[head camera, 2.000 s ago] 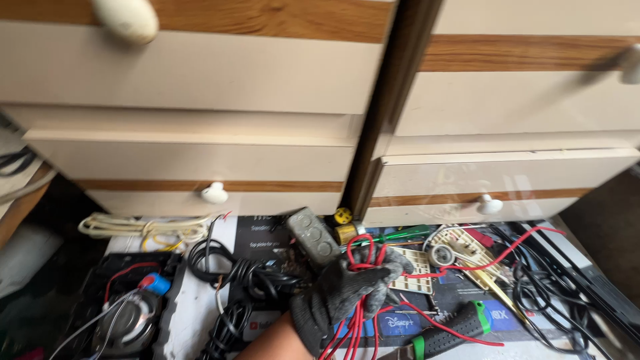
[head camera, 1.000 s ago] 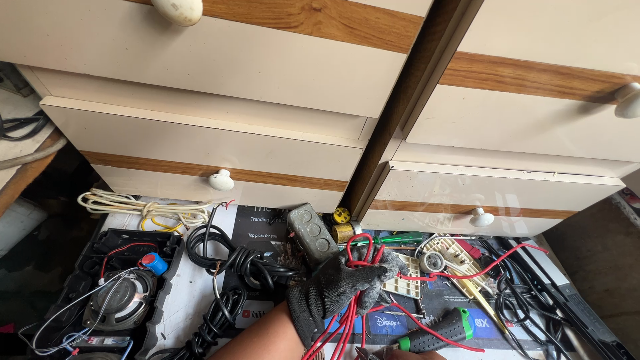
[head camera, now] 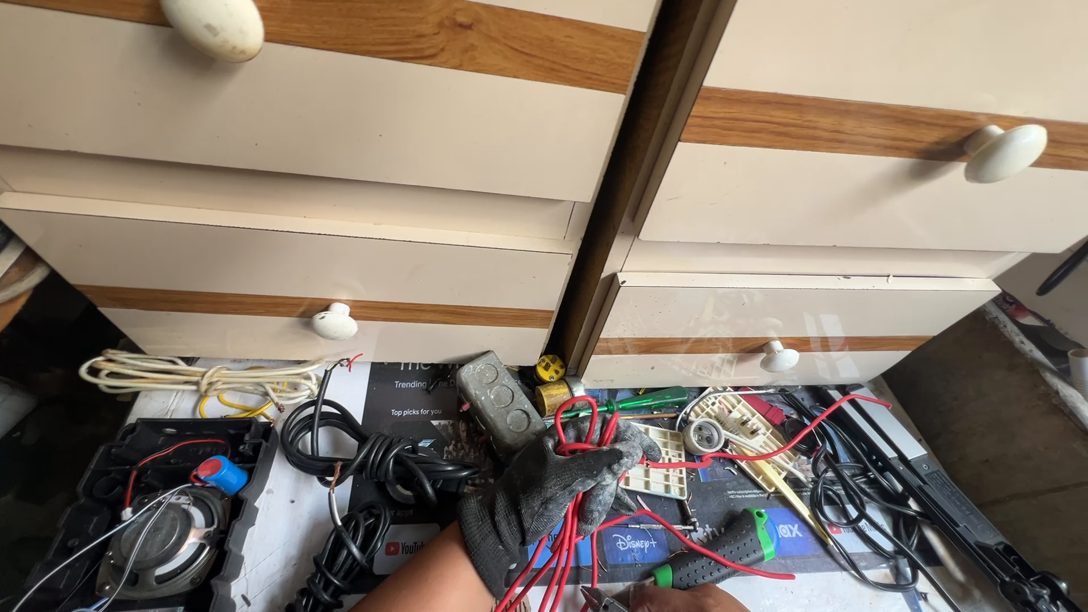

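Observation:
My left hand (head camera: 552, 484), in a dark grey work glove, is closed around a looped bundle of red wire (head camera: 565, 544) at the lower middle. Two loose ends of the wire run out to the right. My right hand (head camera: 684, 597), bare, shows only in part at the bottom edge, beside the metal jaws of a pliers-like tool (head camera: 599, 599); its grip on the tool is mostly cut off. Just above it lies a black and green tool handle (head camera: 722, 548). A green screwdriver (head camera: 646, 401) and a grey metal electrical box (head camera: 500, 404) lie beyond my left hand.
Cream drawers (head camera: 340, 263) with white knobs stand behind the work surface. At left are a speaker in a black housing (head camera: 161, 544), coiled black cables (head camera: 382, 455) and a white cord bundle (head camera: 204, 376). More black cable (head camera: 850, 510) and cream plastic parts (head camera: 739, 429) lie at right.
The pliers-like tool and part of my right hand now show more plainly at the bottom edge. My left hand still holds the red wire bundle.

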